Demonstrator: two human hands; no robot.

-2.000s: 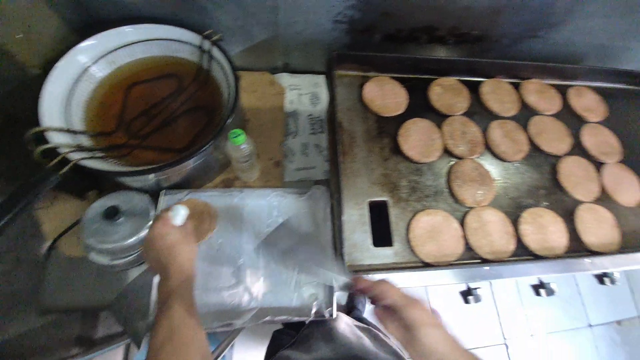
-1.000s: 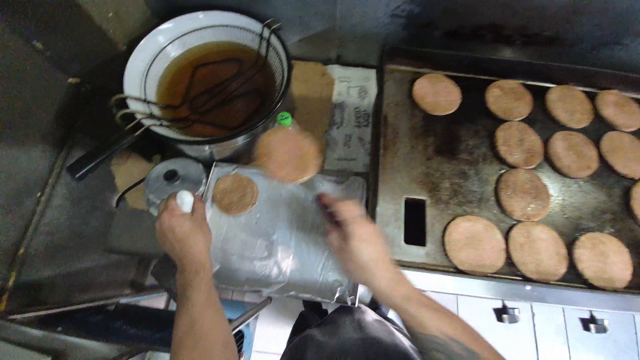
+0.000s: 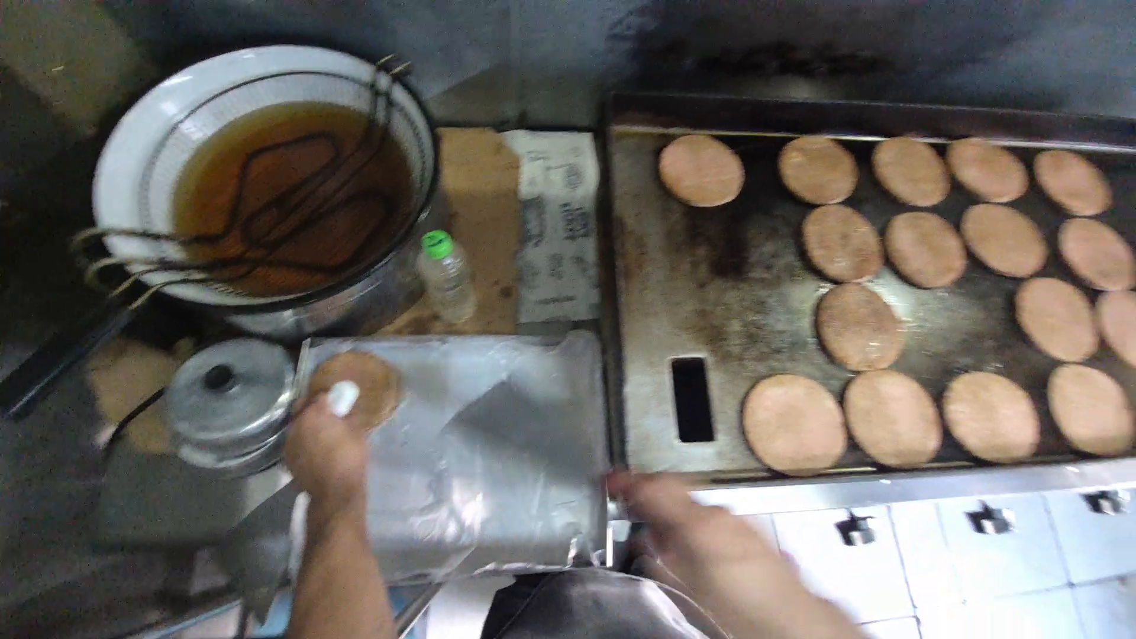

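Observation:
My left hand point(image 3: 328, 448) grips a white-handled tool point(image 3: 343, 398) over a round brown patty point(image 3: 383, 390) at the upper left of a shiny grey tray point(image 3: 444, 532); a flat grey blade shows beside that forearm. My right hand point(image 3: 648, 506), blurred, holds a spatula with a wide metal blade point(image 3: 524, 422) over the tray's right half. Several round, flat patties lie on the steel griddle point(image 3: 710, 311) to the right, such as one point(image 3: 794, 424) near its front edge and another point(image 3: 701, 170) at the back left.
A large pot with a white strainer point(image 3: 142, 177) holds brown liquid and wire tools. Near it are a green-capped bottle point(image 3: 451, 284), a lidded metal pot point(image 3: 226, 390) and printed paper point(image 3: 557, 231). The griddle has a rectangular slot point(image 3: 692, 399) and front knobs point(image 3: 856, 530).
A second ago a blurred patty was in the air near the bottle; it is no longer there. My right hand has moved down and right relative to the tray. My left hand is now over the tray's patty.

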